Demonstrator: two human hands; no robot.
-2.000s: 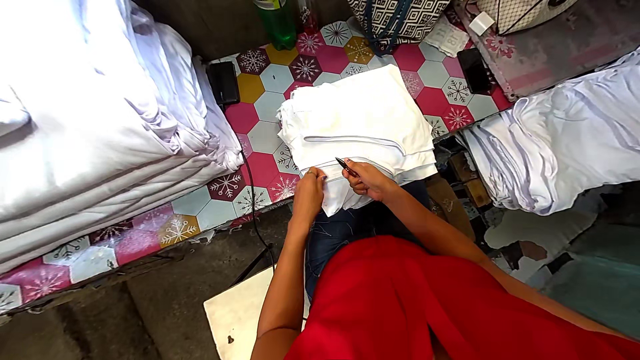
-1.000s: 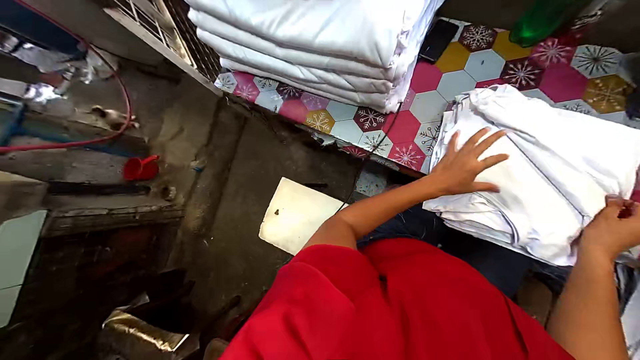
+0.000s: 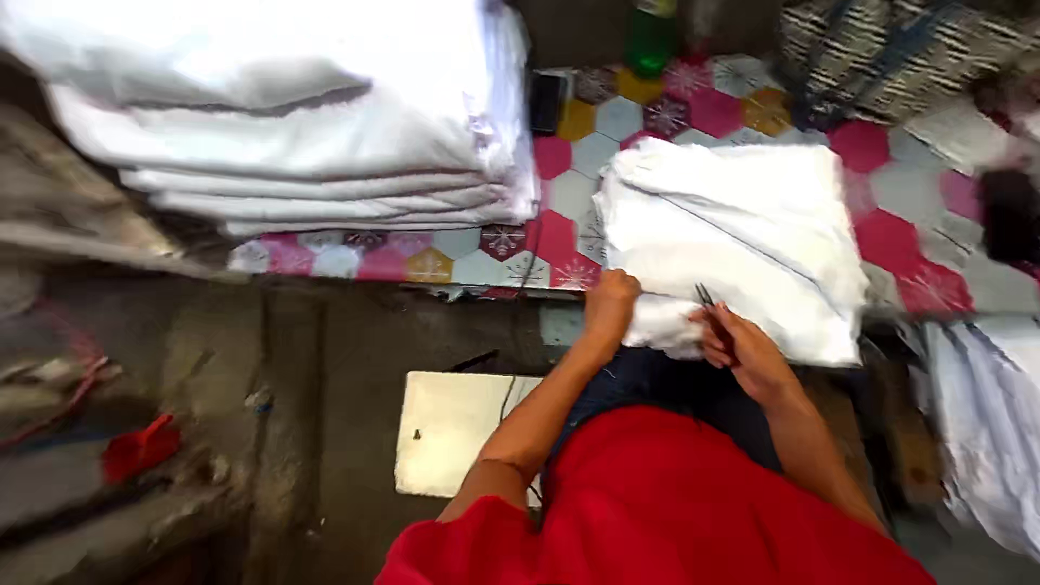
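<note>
White cloth pieces (image 3: 731, 219) lie in a low, uneven pile on a bench with a hexagon-patterned cover (image 3: 573, 195). At the pile's near left corner, my left hand (image 3: 613, 305) is closed on the edge of the white cloth. My right hand (image 3: 739, 349) grips small dark thread snips (image 3: 705, 301), their two points up and slightly apart over the cloth. Between my hands a bunched part of the cloth hangs at the pile's near edge. The fingertips of my left hand are partly hidden.
A tall stack of folded white cloth (image 3: 325, 146) stands at the left, beside a dark phone (image 3: 548, 104). Behind are a green bottle (image 3: 650, 41) and a patterned bag (image 3: 886, 57). More white cloth (image 3: 987, 406) hangs at the right. A pale board (image 3: 447, 431) is below.
My left hand, spread flat on the cloth one second ago, now pinches its near left edge. My right hand has come from the pile's right side to its near edge. The view has swung about.
</note>
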